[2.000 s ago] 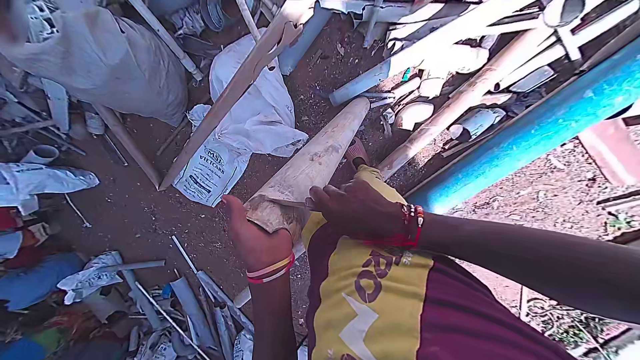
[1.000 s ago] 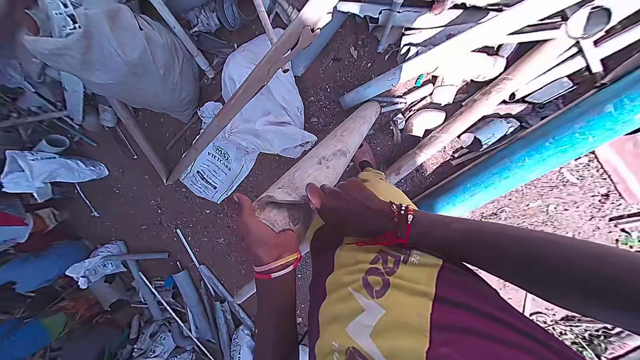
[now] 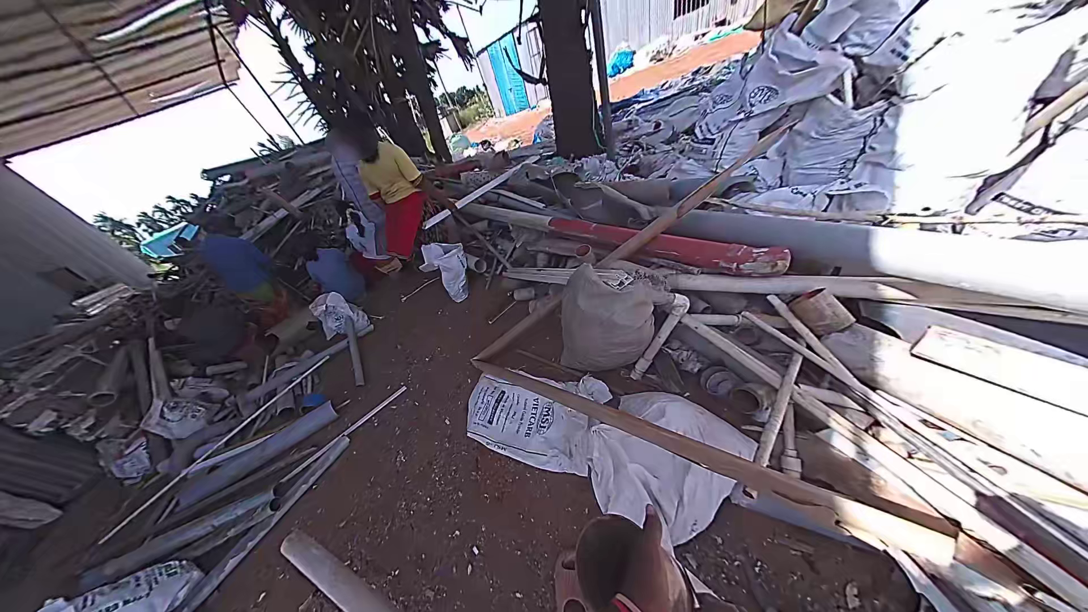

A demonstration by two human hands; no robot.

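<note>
At the bottom edge, a hand that looks like my right hand (image 3: 629, 561) is partly in view, with a rounded brown shape in front of it and a bit of red near the wrist. Its fingers are mostly hidden, and whether it holds anything cannot be told. Just beyond it lies a white woven sack (image 3: 667, 455) on the dirt. My left hand is not in view. A grey pipe (image 3: 331, 574) enters the frame at the lower left, apart from the visible hand; its lower end is cut off.
A long wooden pole (image 3: 680, 442) crosses the sack. Behind it stands a full sack (image 3: 605, 319). Scrap pipes (image 3: 255, 510) are heaped at left, more pipes (image 3: 790, 374) at right. A person in a yellow shirt (image 3: 389, 178) is by the far heap, with others crouching at left.
The view has swung up strongly toward the yard. Earlier both hands were on a tapered, pale pipe-like piece in front of my body; now only part of one hand shows.
</note>
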